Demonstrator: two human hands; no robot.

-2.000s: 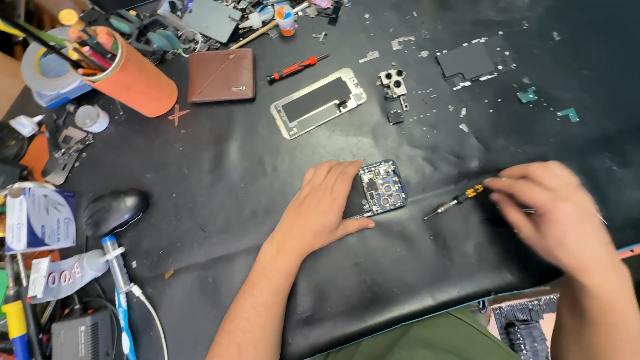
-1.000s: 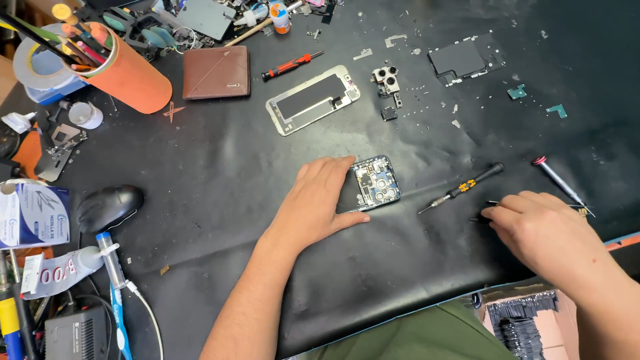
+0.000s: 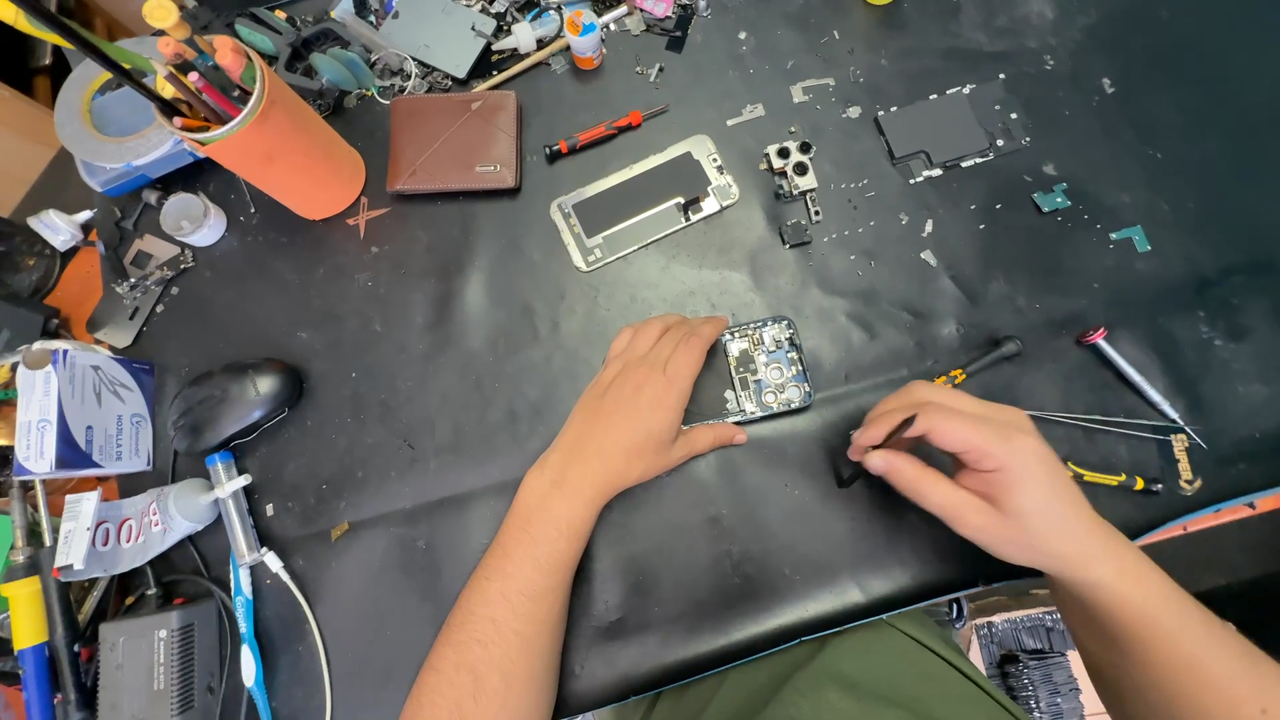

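My left hand (image 3: 640, 400) holds an opened smartphone body (image 3: 770, 365) against the black mat, its fingers and thumb on the two long edges. The phone's inner boards and round camera openings show; the palm hides its lower part. Between thumb and fingers of my right hand (image 3: 960, 465) is a small dark tool (image 3: 888, 435), partly blurred, its kind unclear. Behind that hand lie a black and yellow screwdriver (image 3: 985, 362), thin metal tweezers (image 3: 1100, 422), a red-capped screwdriver (image 3: 1140, 375) and a yellow-handled tool (image 3: 1110, 478).
Beyond the phone lie a phone screen frame (image 3: 645, 203), a camera module (image 3: 795, 170), a red screwdriver (image 3: 605, 132), loose screws and a flat dark part (image 3: 945, 130). A brown wallet (image 3: 455, 143), an orange pen cup (image 3: 305, 150) and a computer mouse (image 3: 235, 400) stand left.
My right hand has moved left from beside the tools toward the phone, with the small dark tool in its fingers. My left hand stays on the phone.
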